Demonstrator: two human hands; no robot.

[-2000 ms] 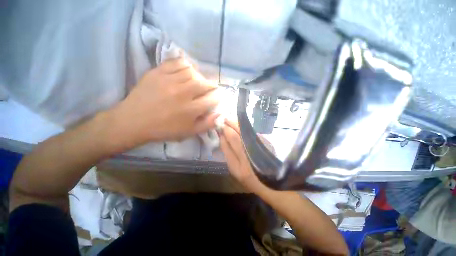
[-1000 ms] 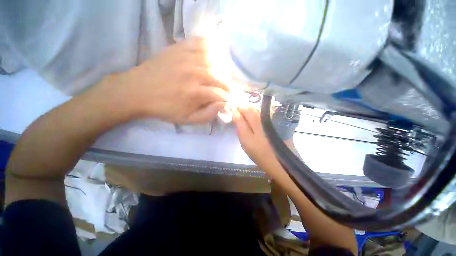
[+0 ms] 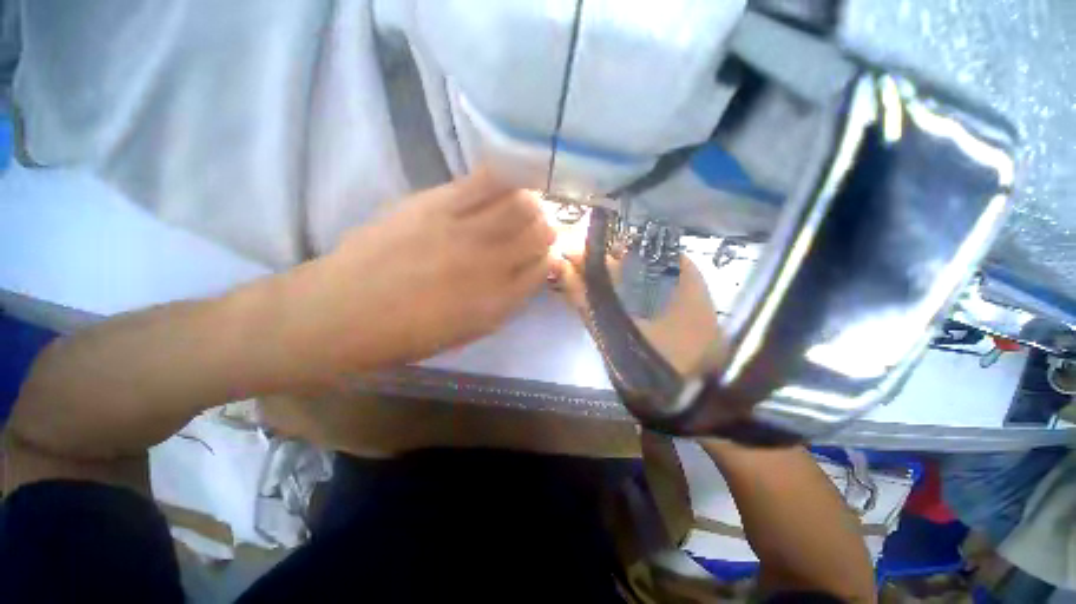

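Note:
A large white cloth panel [image 3: 224, 118] spreads left of the machine head, with a darker grey-brown strip [image 3: 413, 112] running down to my left hand. My left hand [image 3: 454, 266] lies on the cloth edge just left of the needle area, fingers bent together and holding the cloth; the fingertips are lost in lamp glare. My right hand [image 3: 673, 313] is at the right of the needle, partly hidden behind the shiny chrome loop [image 3: 873, 260]; its fingertips are near the glare and their hold cannot be made out. The white machine head [image 3: 578, 71] stands above.
The grey ribbed table edge [image 3: 507, 398] runs below my hands. Crumpled white cloth [image 3: 212, 478] lies below the table at left. A metal tool with an orange part [image 3: 1003, 345] lies on the tabletop at right. Blue and tan items and part of a person show at lower right.
The view has shifted, so the machine head and loop sit differently. The grey-brown strip now shows above my left hand. My right hand has moved right and is more spread behind the loop.

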